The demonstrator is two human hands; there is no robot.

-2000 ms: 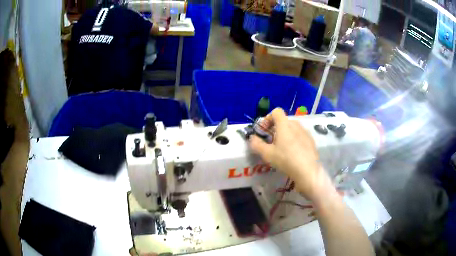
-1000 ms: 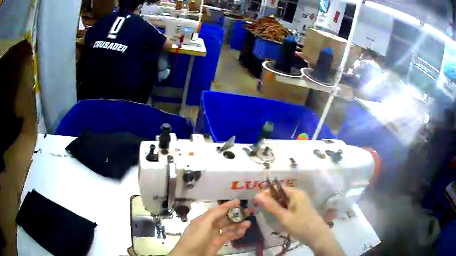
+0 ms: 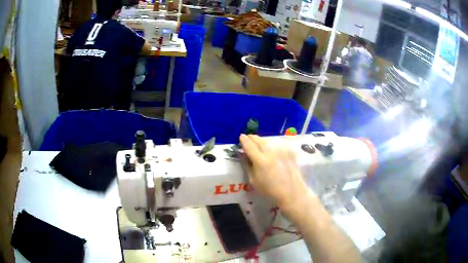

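The white sewing machine (image 3: 205,177) with orange-red lettering stands in front of me. My right hand (image 3: 274,172) reaches over its head from the right, with the fingertips at a small metal fitting on the top. The fingers hide most of that fitting and part of the lettering, so I cannot tell whether they hold anything. My left hand is out of the picture. The needle and presser foot area (image 3: 150,237) shows at the head's left end, with no fabric under it.
Black pieces lie at the table's back left (image 3: 90,167) and front left (image 3: 47,239). A black rectangle (image 3: 233,228) and red cord (image 3: 266,235) lie on the bed. Blue bins (image 3: 246,110), a thread stand (image 3: 320,77) and a seated person (image 3: 100,61) are behind.
One second ago both hands were before the machine, the left with a small round metal part, the right with dark snips. Now the left is gone and the right is atop the head.
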